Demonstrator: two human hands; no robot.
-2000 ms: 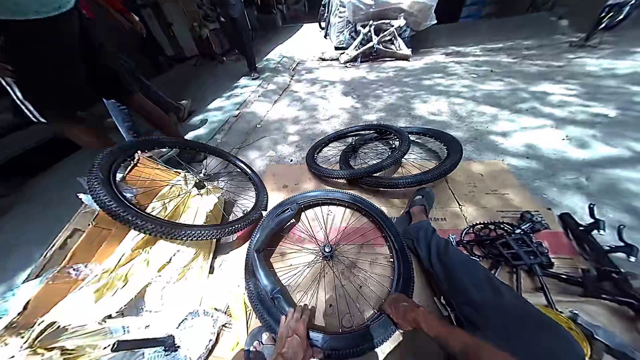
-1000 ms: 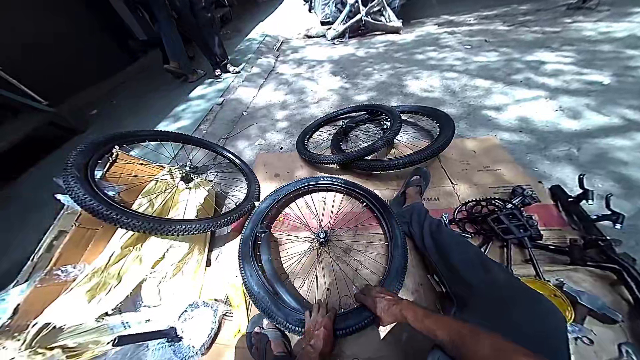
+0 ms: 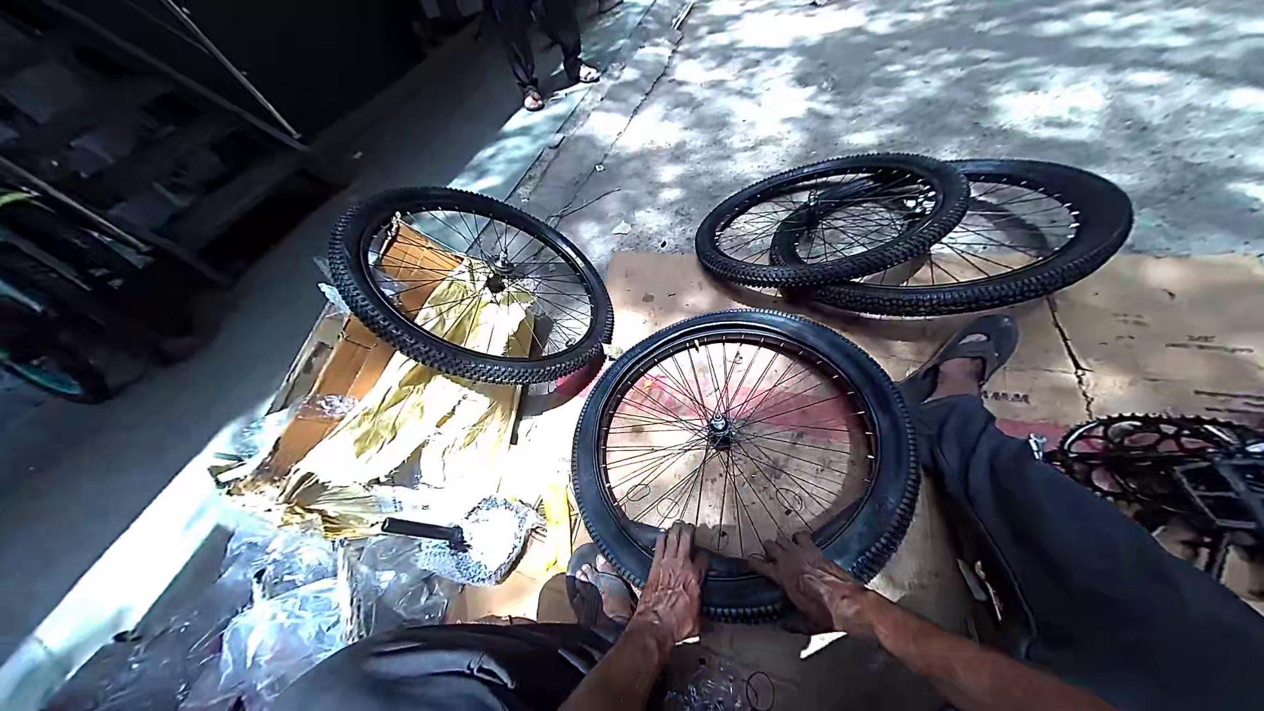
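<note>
A spoked bicycle wheel with a knobby black tire point(image 3: 894, 444) lies between my legs, its hub point(image 3: 720, 429) facing up. Along the near edge of the rim, a stretch of black inner tube or tire edge point(image 3: 726, 567) shows. My left hand point(image 3: 675, 583) presses on this near edge, fingers pointing to the hub. To its right, my right hand point(image 3: 812, 581) rests on the same edge, its fingertips at the rim. Whether the fingers grip the rubber I cannot tell; the undersides of both hands are hidden.
Another wheel point(image 3: 469, 367) lies at the left over yellow wrapping point(image 3: 395, 444). Two overlapping wheels point(image 3: 829, 272) lie at the back right on cardboard point(image 3: 1155, 346). A crankset point(image 3: 1155, 444) is right of my leg. Clear plastic point(image 3: 286, 612) lies front left. A person's legs point(image 3: 538, 49) stand far back.
The dark tube that bulged out over the wheel's left side two seconds ago now lies closer along the rim. My right hand has moved inward along the near edge, toward my left. The view has swung left.
</note>
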